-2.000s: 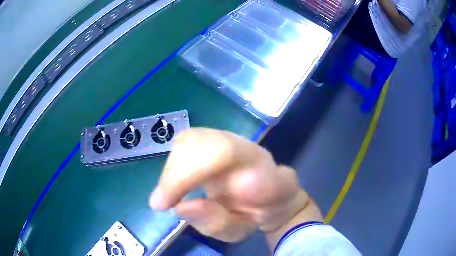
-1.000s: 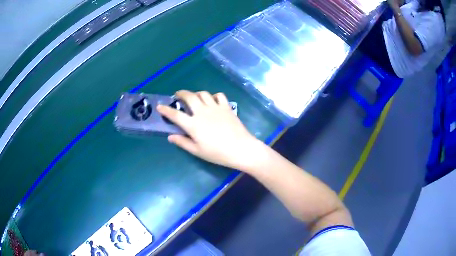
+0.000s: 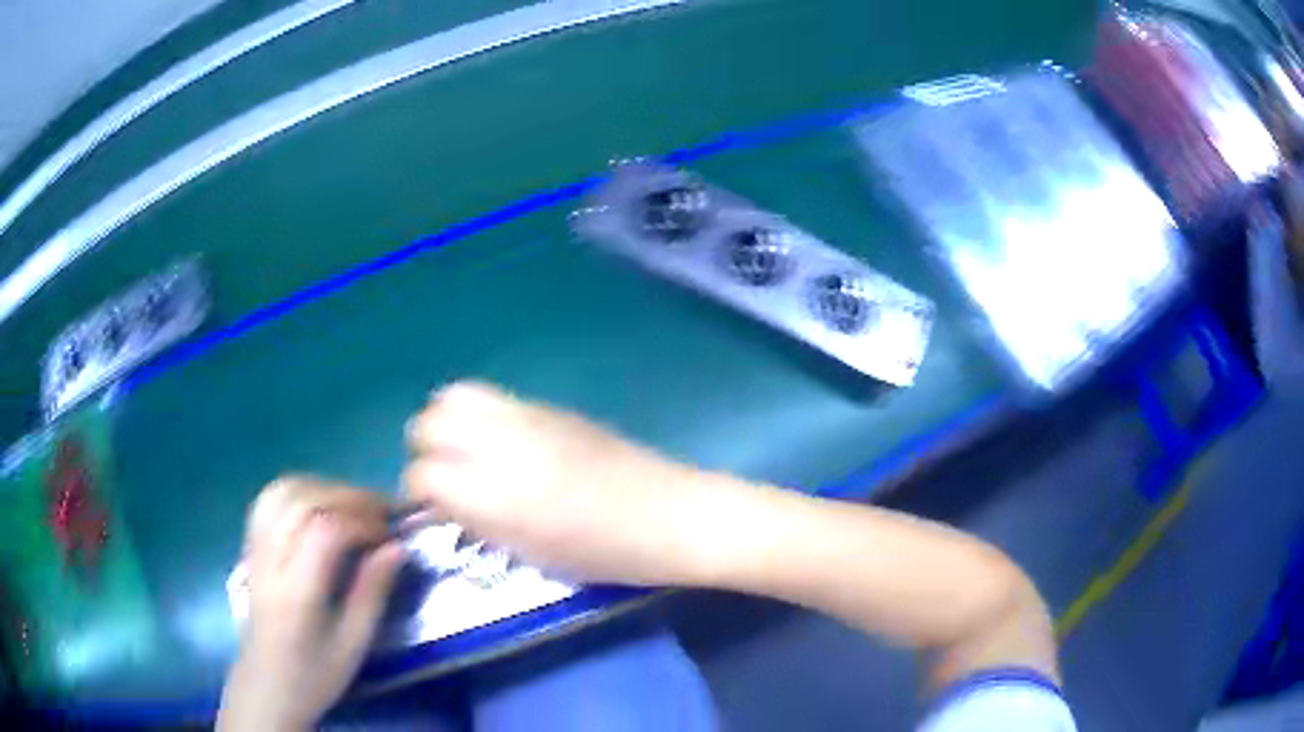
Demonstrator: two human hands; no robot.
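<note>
A silver fixture plate [image 3: 479,594] lies at the near edge of the green belt, partly hidden by both hands. My left hand [image 3: 308,572] is over its left part, fingers bent. My right hand [image 3: 479,465] is over its upper middle, fingers bent together. The hands nearly meet at a small dark spot; blur hides whether either holds a part. A thicker grey fixture with three black circles [image 3: 779,272] lies on the belt beyond and to the right, untouched.
Another fixture plate [image 3: 126,336] lies at the far left. A green mat [image 3: 107,615] with a small red heap [image 3: 75,508] is at the left edge. A glossy clear tray [image 3: 1051,236] and a pinkish-red stack [image 3: 1173,100] are at the right. A blue stool [image 3: 1194,386] stands beyond the belt edge.
My right hand has let go of the grey fixture and moved back left to the near plate. My left hand has come into view there. The view has swung left.
</note>
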